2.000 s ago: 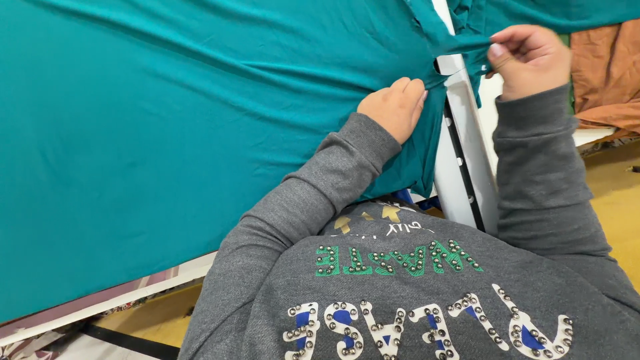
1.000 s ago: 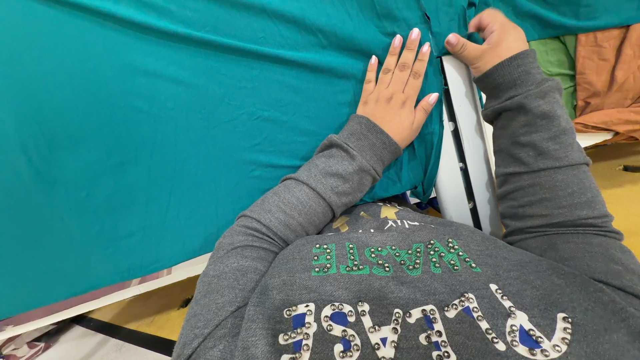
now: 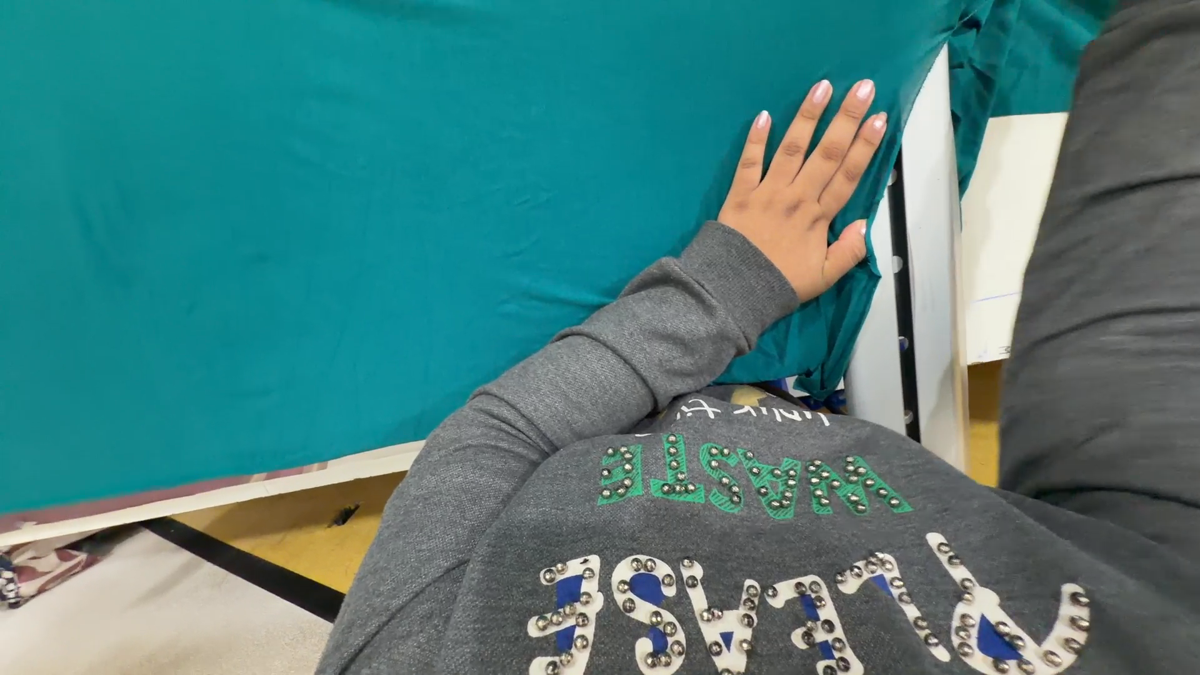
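My left hand (image 3: 802, 192) lies flat, palm down and fingers spread, on a large sheet of teal fabric (image 3: 375, 206) near its right edge. Its thumb rests by the gathered fabric border. The fabric covers most of the left and top of the view and bunches into folds below and right of the hand. My right hand is out of view beyond the top edge; only its grey sleeve (image 3: 1106, 234) shows at the right, reaching upward over the fabric's far part.
A white metal rail (image 3: 923, 281) with a dark slotted strip runs beside the fabric's right edge. Right of it lies a pale board (image 3: 1008, 225). A white table edge (image 3: 281, 483) shows under the fabric at lower left, above a yellow floor (image 3: 291, 525) and a black strip (image 3: 248, 567).
My right hand has left the fabric by the rail and gone out of view at the top. My left hand, earlier at the fabric edge with fingers bent, now lies flat. Green and brown fabrics are out of sight.
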